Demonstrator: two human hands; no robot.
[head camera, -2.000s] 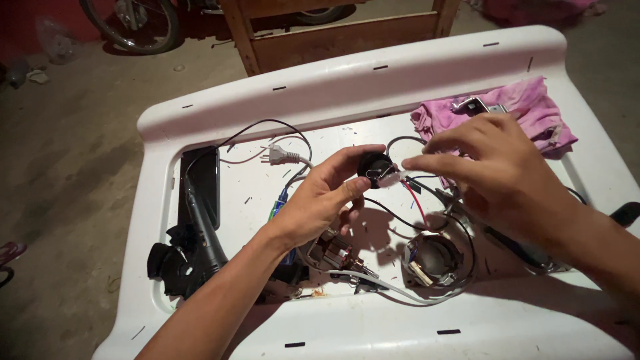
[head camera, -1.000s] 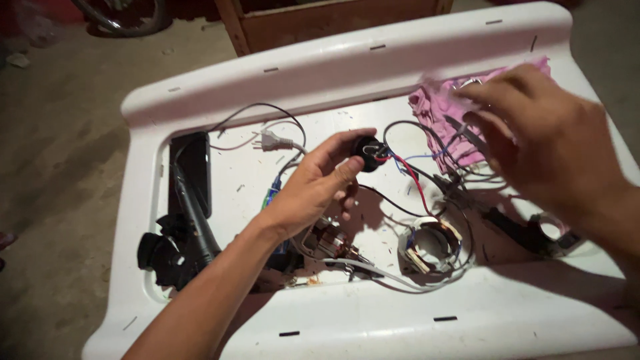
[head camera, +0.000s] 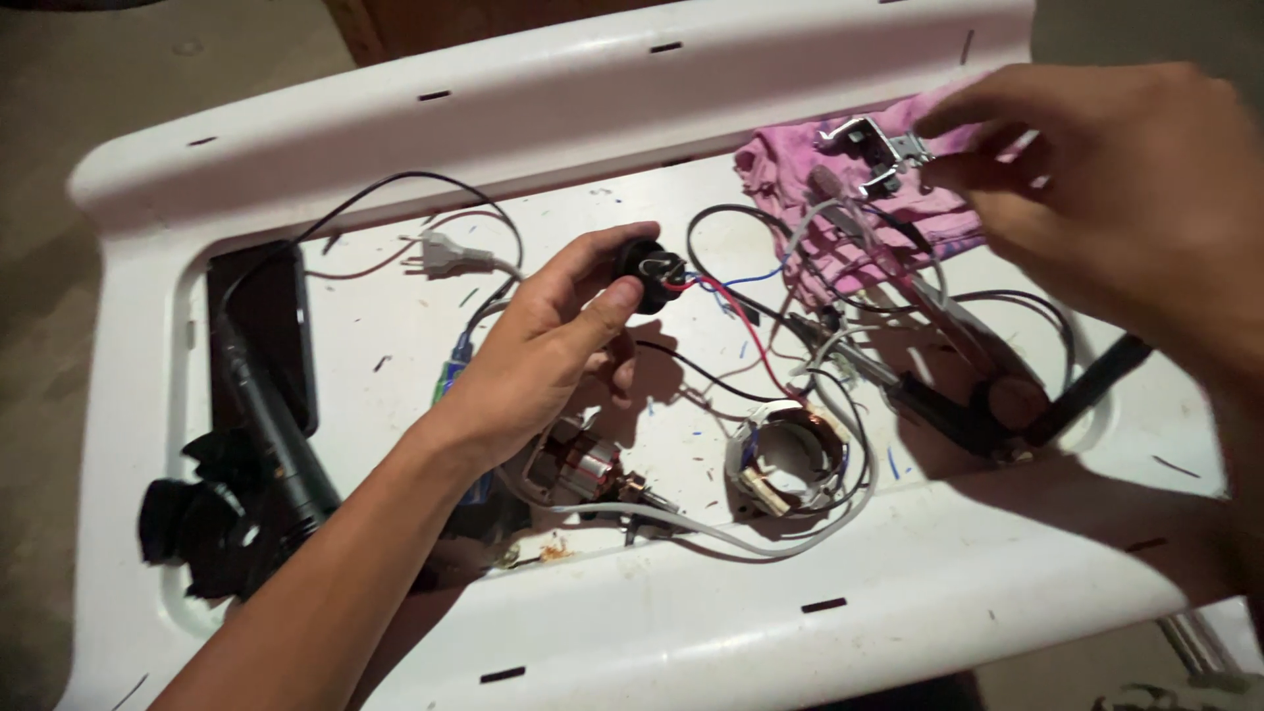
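Between its thumb and fingers, my left hand (head camera: 563, 341) holds a round black part (head camera: 650, 275) with metal terminals and red and blue wires. My right hand (head camera: 933, 153) is over the pink cloth (head camera: 780, 188), thumb and forefinger at the end of a metal bracket (head camera: 874, 153); whether they grip it cannot be told. Below that hand, a blurred long tool (head camera: 913, 286) lies or moves over the wires. The wires run to a motor stator with copper windings (head camera: 790, 459). A motor rotor (head camera: 583, 464) lies below my left hand.
The white plastic surface (head camera: 642, 647) has a raised rim. At left are a dark phone (head camera: 262, 336), a black tube-like part (head camera: 272, 434) and a black fan-like piece (head camera: 202, 513). A grey plug (head camera: 449, 255) lies behind my left hand. A black-handled tool (head camera: 948, 415) is at right, among cables.
My right hand has moved away from the round black part and is now at the bracket on the cloth. My left hand still holds the black part. The view has moved closer.
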